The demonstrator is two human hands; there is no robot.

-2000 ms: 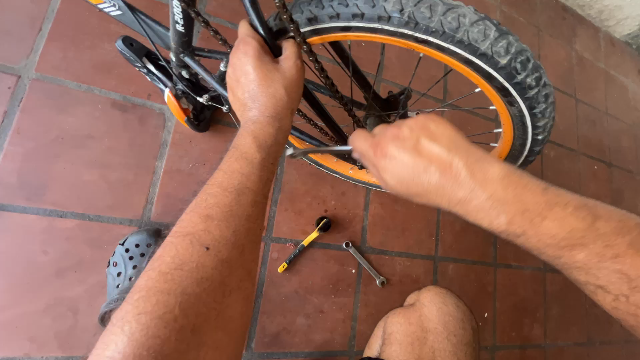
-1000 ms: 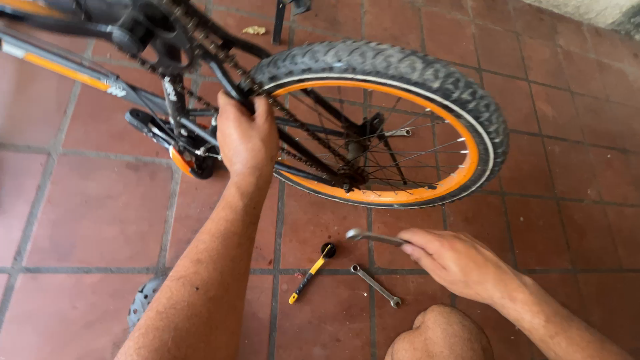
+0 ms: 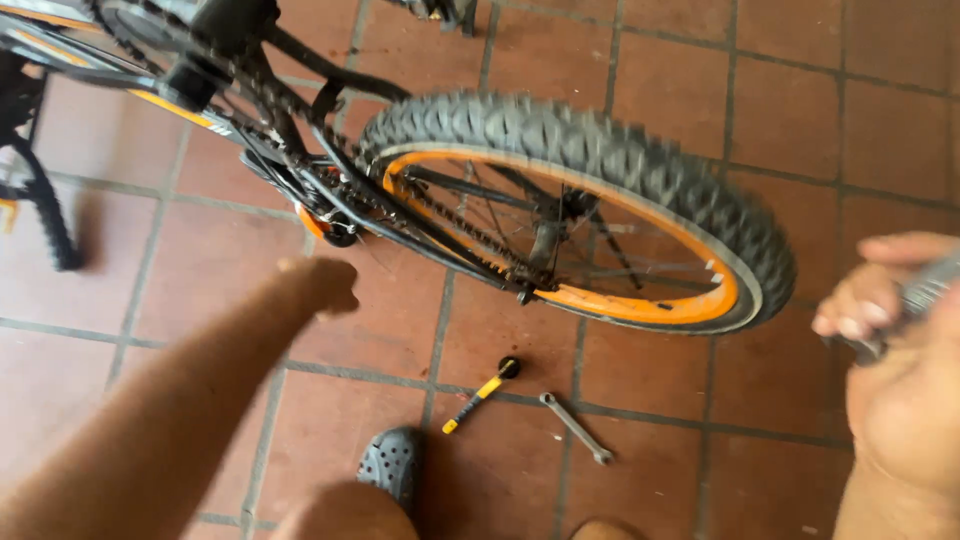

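My right hand (image 3: 892,322), at the right edge, is closed on a metal wrench (image 3: 930,289), partly hidden by the fingers. Blurred, my left hand (image 3: 326,286) hangs over the floor below the bicycle frame, touching nothing that I can see; its fingers are largely hidden. The bicycle's rear wheel (image 3: 637,304) has an orange rim and a knobby black tyre (image 3: 600,142). A chain (image 3: 465,225) runs to its hub. On the tiles below the wheel lie a yellow and black ratchet-like tool (image 3: 484,394) and a combination wrench (image 3: 576,427).
A grey perforated clog (image 3: 391,461) is on my foot at the bottom, by my knee. Black stand-like legs (image 3: 45,195) show at the far left, and another dark object (image 3: 457,13) at the top. The bicycle frame (image 3: 180,109) fills the upper left.
My left hand has let go of the bicycle frame and moved away from it. My right hand, near the hub at first, has moved off to the right with the wrench. The view has shifted.
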